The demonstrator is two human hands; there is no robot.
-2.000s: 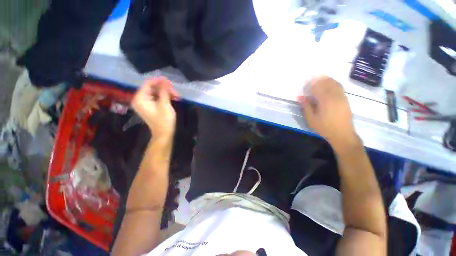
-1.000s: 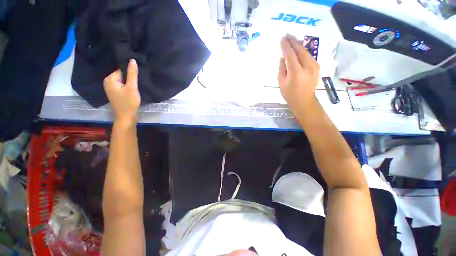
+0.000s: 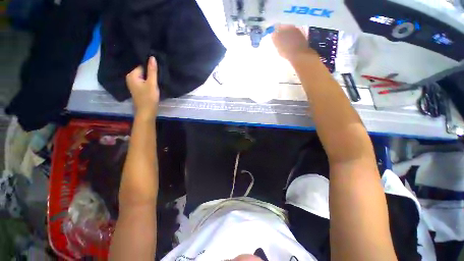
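A black garment [image 3: 168,38] lies bunched on the left of the white sewing table. My left hand [image 3: 144,84] is on its near part, thumb up, with cloth at the fingers. My right hand [image 3: 291,42] is blurred, just right of the needle area [image 3: 253,31] of the sewing machine [image 3: 310,11], near the blue-grey attachment [image 3: 256,37]. Its fingertips are unclear, so I cannot tell if it holds anything. A thin dark thread end [image 3: 218,75] lies right of the garment.
A smartphone [image 3: 324,47], a dark slim tool [image 3: 350,87], red-handled snips [image 3: 381,84] and black-handled scissors [image 3: 430,101] lie at the right. A measuring tape [image 3: 224,106] runs along the table edge. A red basket [image 3: 58,188] stands lower left. A white cup [image 3: 309,195] rests on the lap.
Since one second ago my right hand has moved up and slightly left towards the needle area, uncovering more of the phone. My left hand stays at the garment. Earlier it was off the cloth.
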